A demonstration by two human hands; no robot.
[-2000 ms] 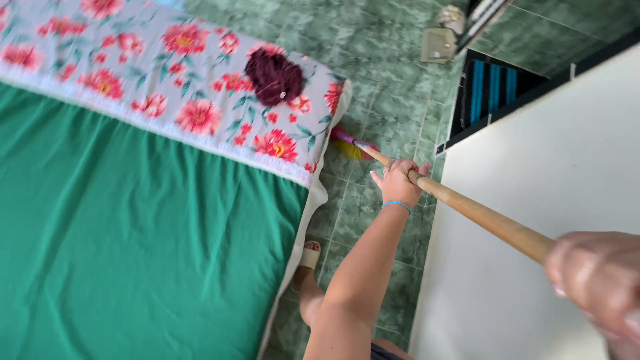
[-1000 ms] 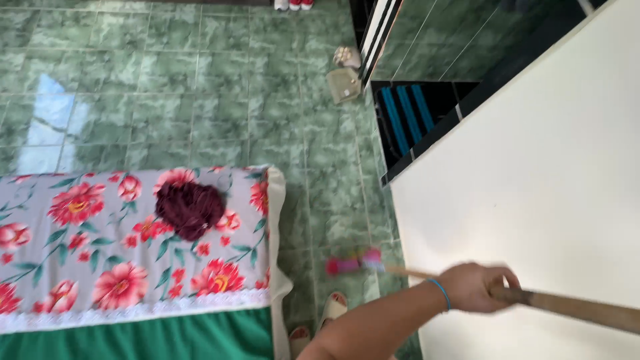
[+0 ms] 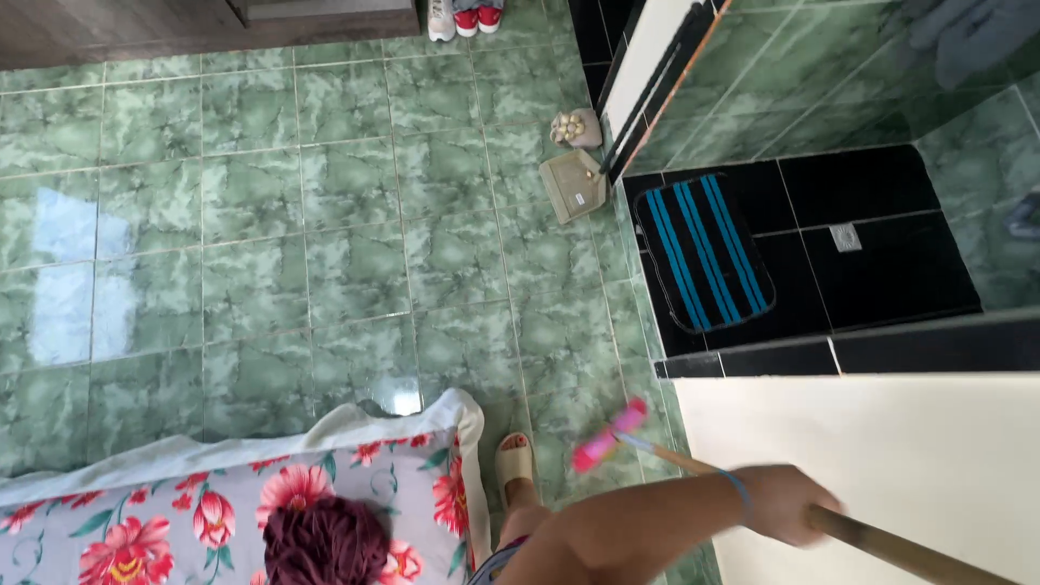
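My left hand [image 3: 784, 505], with a thin blue band at its wrist, is closed around the wooden handle [image 3: 902, 552] of a broom at the lower right. The handle runs out at the right bottom edge. The broom's pink head [image 3: 609, 435], somewhat blurred, is over the green tiles between the bed and the white wall. My right hand is outside the view. One foot in a cream slipper [image 3: 513, 467] stands beside the bed corner.
A bed with a floral sheet [image 3: 130, 552] and a maroon cloth [image 3: 325, 540] lies lower left. A beige bag [image 3: 573, 185] and small pouch [image 3: 577, 128] sit by the door frame. A striped mat [image 3: 705, 253] lies on black tiles. Shoes [image 3: 465, 18] stand near the wooden furniture [image 3: 162, 28].
My right hand, on the upper handle two seconds ago, has left the view. My left hand, loosely at the handle then, is now closed around it. The view has shifted toward the floor beyond the bed.
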